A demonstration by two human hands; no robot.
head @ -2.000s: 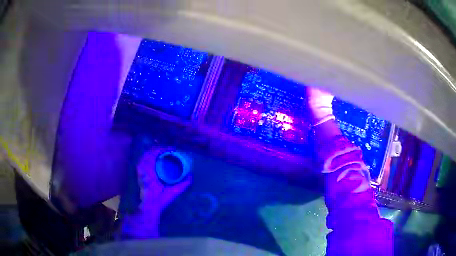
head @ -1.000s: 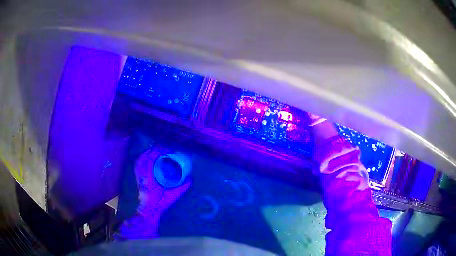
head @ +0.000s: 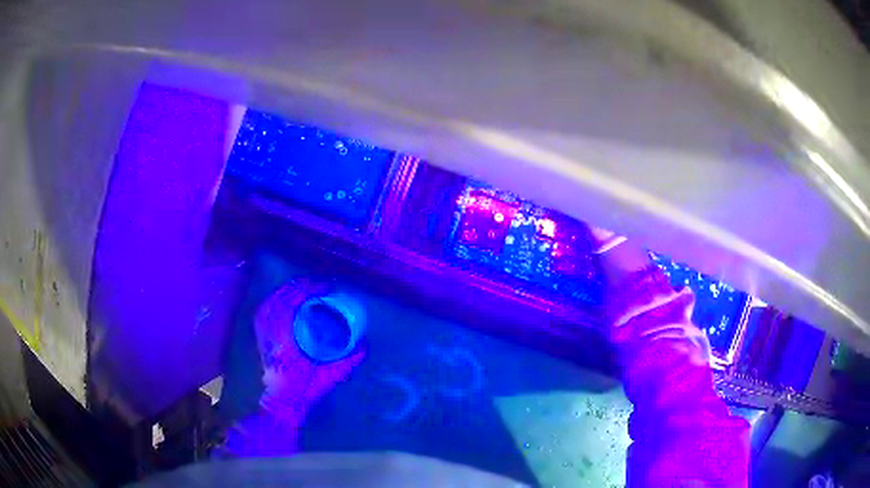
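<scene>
My left hand is closed around a small round teal cup, open at the top, over the mat at lower left. My right arm reaches up from the lower right. My right hand is at the right part of the middle circuit board; its fingers are hidden behind the hood's lower edge, so I cannot tell what they hold. The middle board glows blue with pink-red patches. Another blue board lies to its left. A third board shows right of my sleeve.
The pale curved hood crosses above and covers the boards' far parts. Conveyor rails run along the boards' near edge. A green mat with faint ring marks lies in front. A violet-lit side panel stands at left.
The hood's edge now covers more of the boards and of my right hand than two seconds ago. The pink-red patches sit further left and higher on the middle board. My left hand still holds the cup.
</scene>
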